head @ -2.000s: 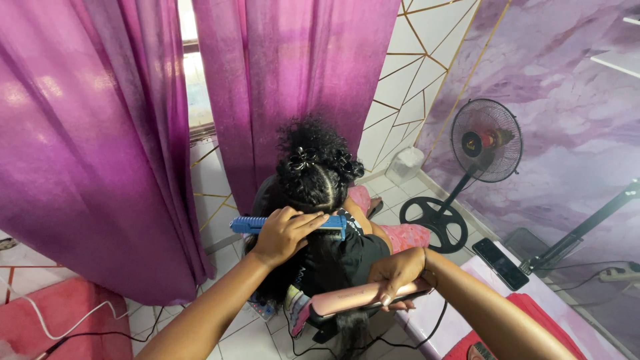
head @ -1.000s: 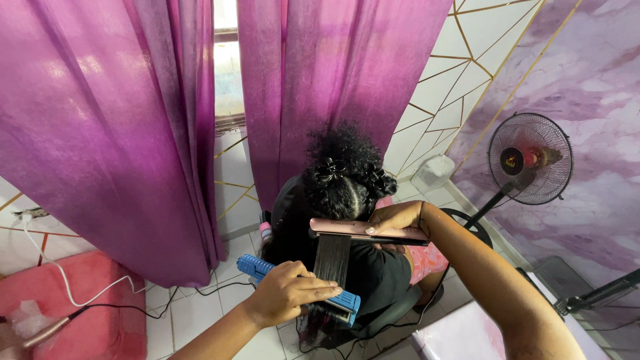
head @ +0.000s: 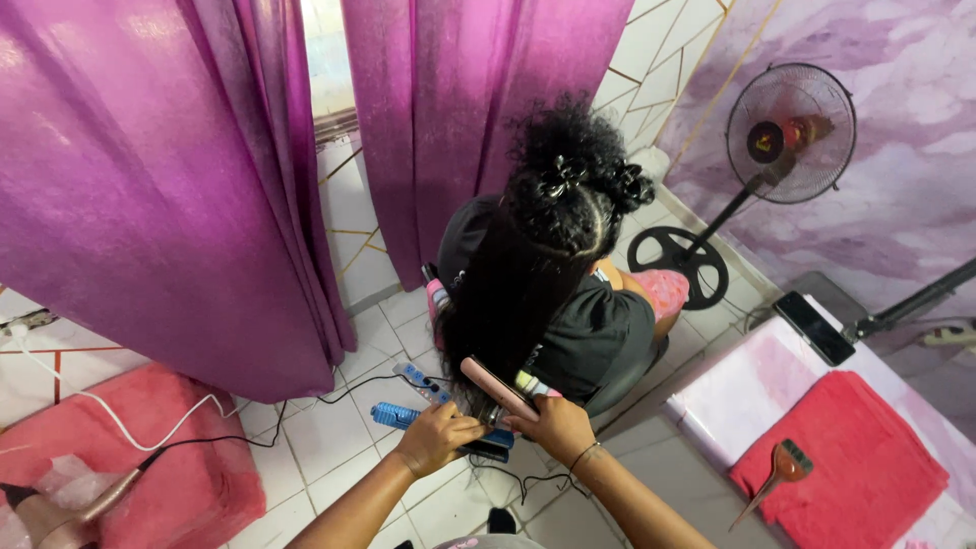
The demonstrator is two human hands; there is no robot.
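A seated person with long straight black hair [head: 507, 286] hanging down the back faces away; the curly top is gathered with hair clips [head: 564, 174]. My left hand [head: 436, 438] is closed around a blue hair tool [head: 396, 415], perhaps a comb or brush, with dark parts by the fingers. In my right hand [head: 560, 427] is a pink hair straightener [head: 496, 387], angled over the hair ends. Both hands are close together at the tips of the hair. Whether strands lie between the straightener's plates cannot be told.
A pedestal fan [head: 791, 133] stands at right. The marbled table [head: 709, 400] bears a phone [head: 814, 328], red towel [head: 900, 457] and tint brush [head: 785, 465]. A hair dryer [head: 57, 515] lies on a red cushioned seat [head: 191, 442]. A power strip [head: 421, 381] and cords lie near purple curtains [head: 152, 191].
The straightener has moved from near the head down to the hair ends and now tilts. The blue tool is also lower. More straight hair hangs over the person's back.
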